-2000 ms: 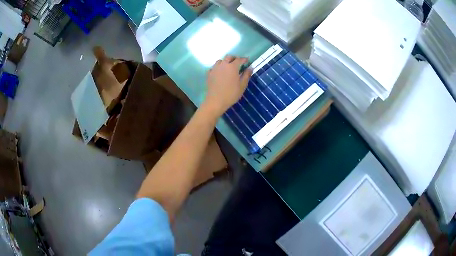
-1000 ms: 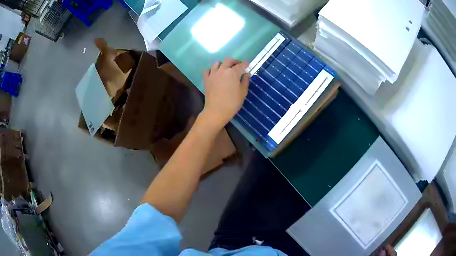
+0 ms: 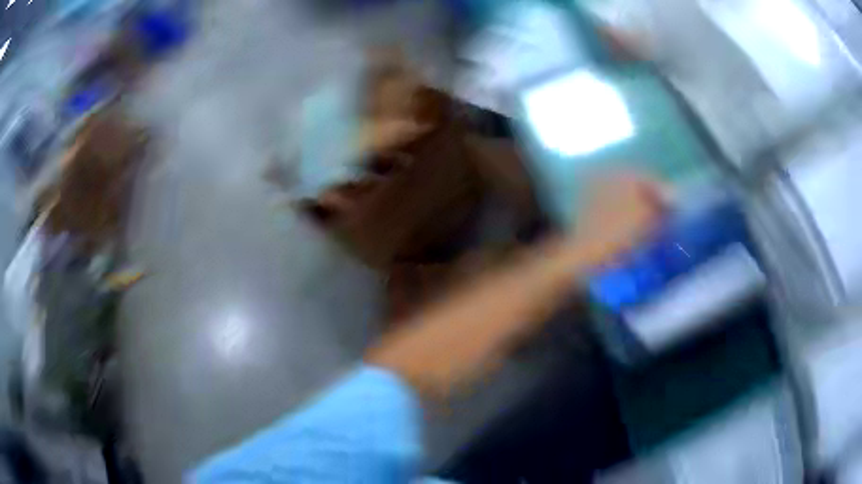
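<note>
The frame is strongly blurred. The dark blue solar cell circuit [image 3: 624, 284] lies on the pale green stack [image 3: 652, 142] at the right, with a white strip [image 3: 695, 298] along its near right side. My left hand [image 3: 619, 217] is at the upper left edge of the circuit, over the green stack. Its fingers are too blurred to tell whether they grip the circuit. My right hand is not in view.
An open cardboard box [image 3: 435, 198] with a pale sheet [image 3: 328, 137] stands on the grey floor [image 3: 227, 284] left of the bench. White sheet piles [image 3: 822, 198] line the far right. Dark green mat [image 3: 709, 388] shows beside the circuit. A grey-white sheet [image 3: 737, 449] is at the lower right edge.
The view has swung, so the bench and box appear further right. My left hand is still at the circuit's edge. The fingers at the lower right edge are out of view.
</note>
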